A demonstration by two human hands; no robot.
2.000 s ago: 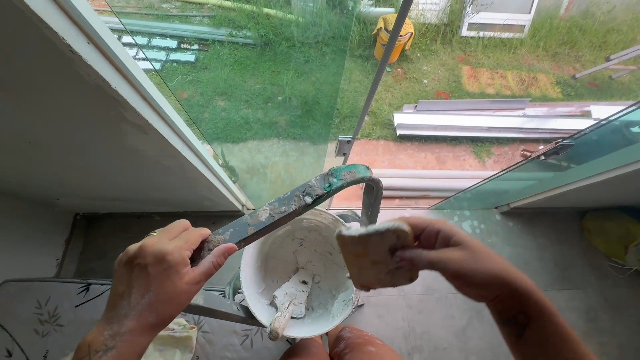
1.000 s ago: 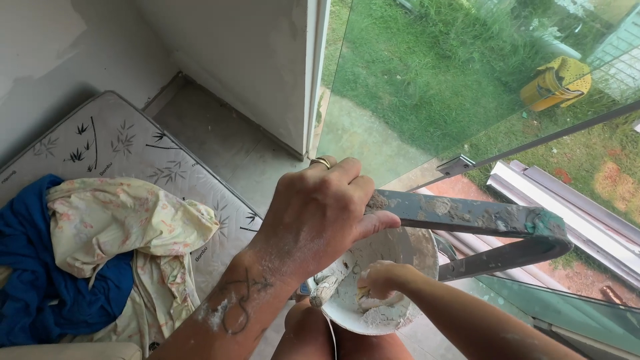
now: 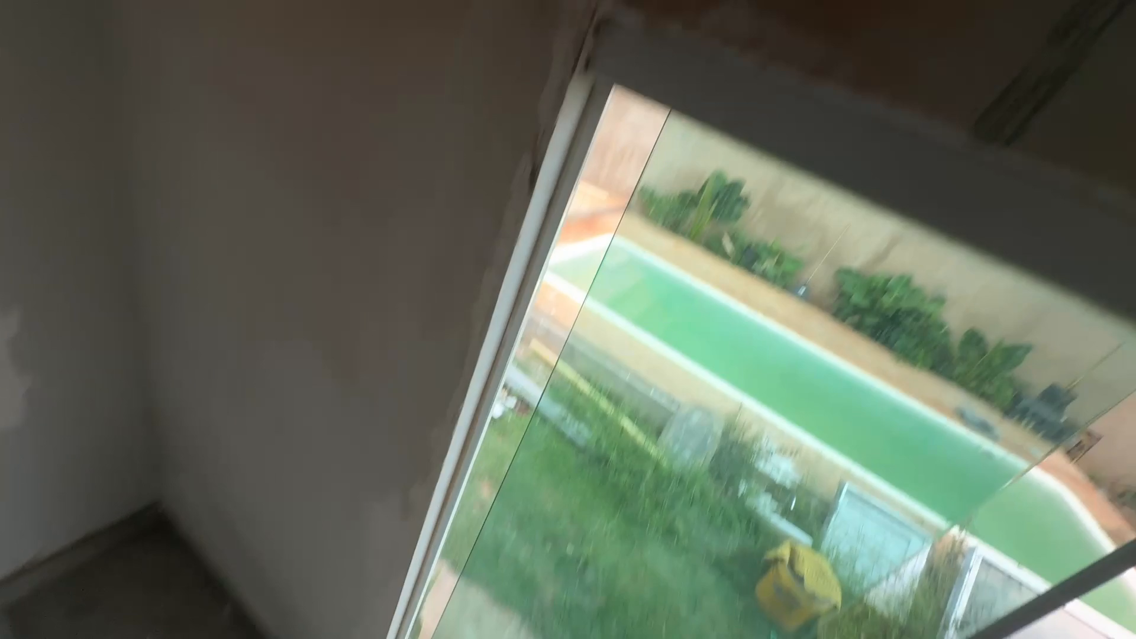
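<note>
Neither my left hand nor my right hand shows in the head view at this moment. The bucket of white compound and the long metal tool are out of the picture too. A patchy plastered wall [image 3: 311,266] fills the left half. Beside it runs the white frame [image 3: 506,328] of a large glass door or window, tilted in the view, with a glass pane [image 3: 710,355] to its right.
A wall corner meets the dark floor [image 3: 115,586] at the lower left. A dark beam [image 3: 843,151] crosses above the glass. Outside are a green pool [image 3: 772,364], plants [image 3: 892,306], grass [image 3: 568,532], a yellow container [image 3: 799,586] and leaning panels [image 3: 874,532].
The view has swung up and away from the bucket. Both hands, the bucket, the long tool and the mattress have left the picture; the pool and upper wall now show.
</note>
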